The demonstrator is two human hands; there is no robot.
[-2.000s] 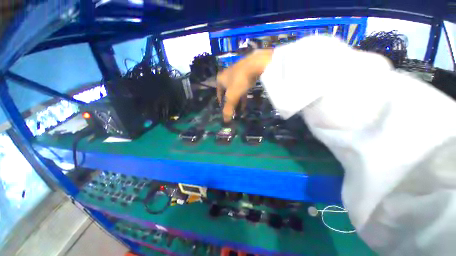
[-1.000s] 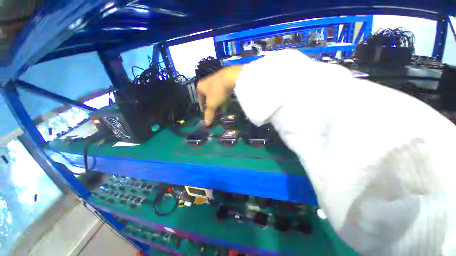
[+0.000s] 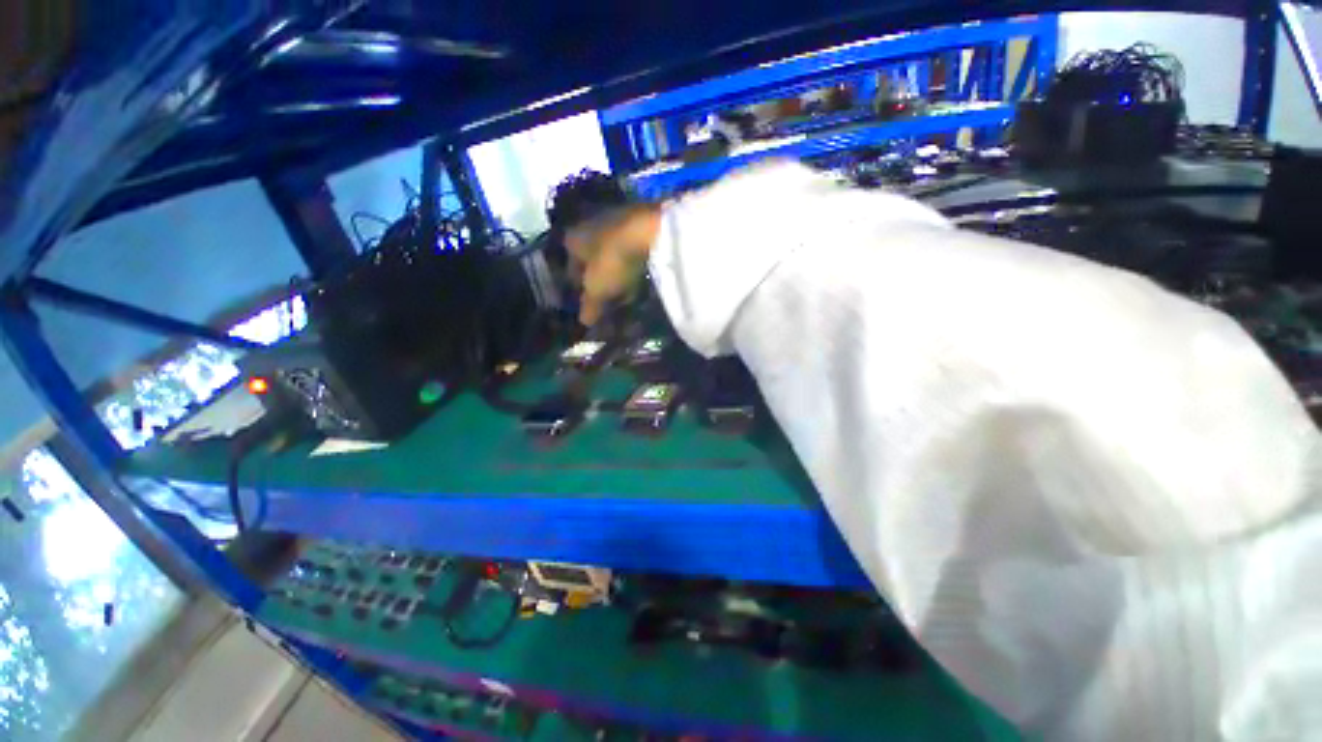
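My right hand (image 3: 612, 265) reaches in from the right in a white sleeve, fingers pointing down over the back rows of smartwatch bodies on the green mat. It is blurred, and I cannot tell whether it holds anything. Just below its fingertips lies a watch body with a lit screen (image 3: 583, 352). Another lit one (image 3: 645, 349) is beside it. In the front row are a dark watch body (image 3: 547, 420), a lit one (image 3: 650, 406) and a dark one (image 3: 729, 410) near my sleeve. My sleeve hides the mat further right. My left hand is not in view.
A black power supply box (image 3: 337, 380) with an orange-red light and tangled black cables (image 3: 421, 268) stands at left. The blue shelf edge (image 3: 551, 529) runs in front. The lower tier holds rows of small pieces (image 3: 355, 583) and a cream box (image 3: 568, 583). Blue uprights stand left.
My right hand has moved left and further back from the middle columns. It has lifted off the back-left watch body, whose lit screen now shows. The camera view has shifted slightly.
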